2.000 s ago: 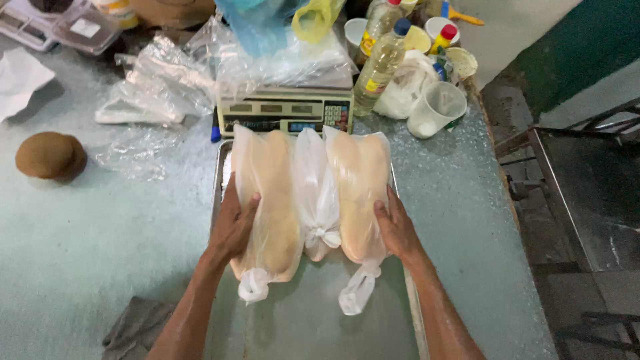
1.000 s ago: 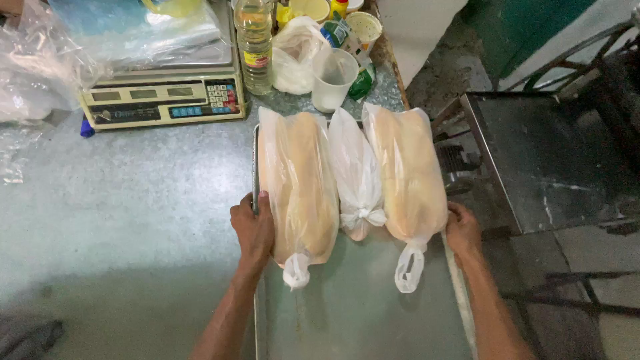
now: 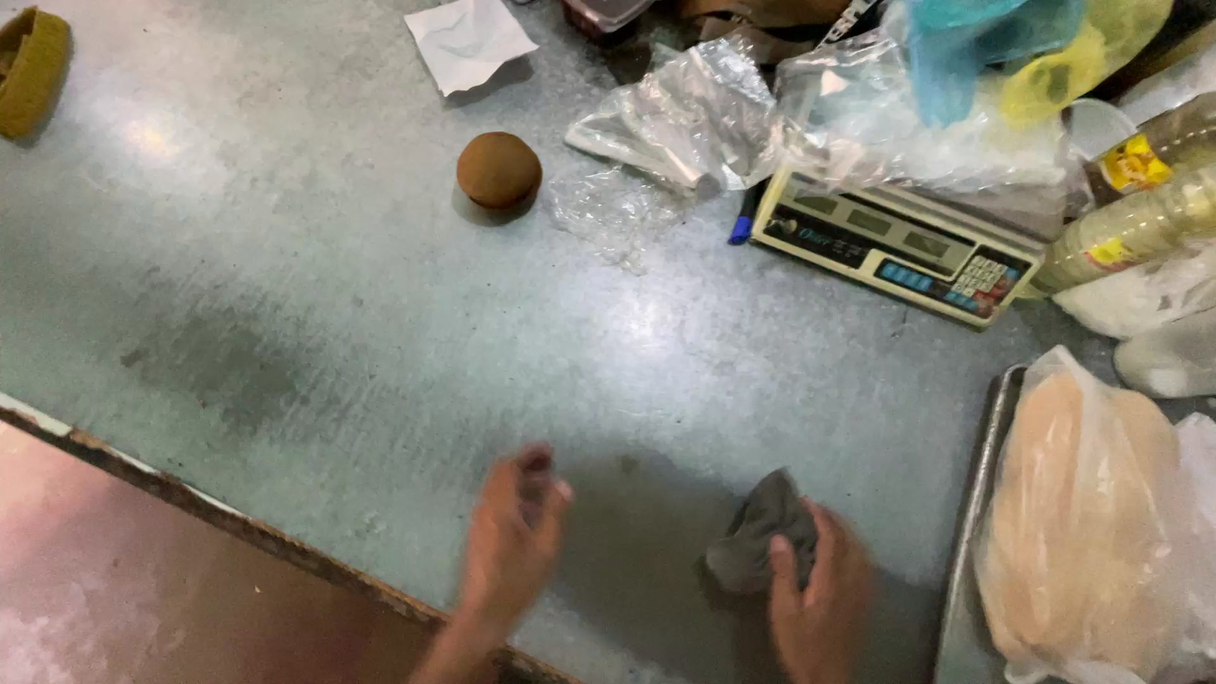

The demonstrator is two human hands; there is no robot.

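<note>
My right hand [image 3: 822, 589] grips a crumpled dark grey cloth [image 3: 765, 537] between thumb and fingers, low over the table. To its left, my left hand [image 3: 513, 532] hovers near the table's front edge, slightly blurred, its fingers apart and holding nothing. Right of both hands, a clear plastic bag of pale bread [image 3: 1078, 513] rests on a metal tray [image 3: 974, 513]. Part of another bag shows at the right border. A small round brown object [image 3: 499, 171] sits farther back on the table.
Behind the hands stands a digital scale [image 3: 893, 249] under plastic bags, with a blue-capped pen [image 3: 741, 228] beside it. Clear crumpled plastic [image 3: 679, 119] and white paper [image 3: 470, 46] lie at the back. Bottles [image 3: 1130, 228] stand at right. The table's worn edge [image 3: 218, 508] crosses the lower left.
Both hands have let go of the tray with the bagged bread, which they held a second ago. The right hand has taken hold of the grey cloth. The view has swung left.
</note>
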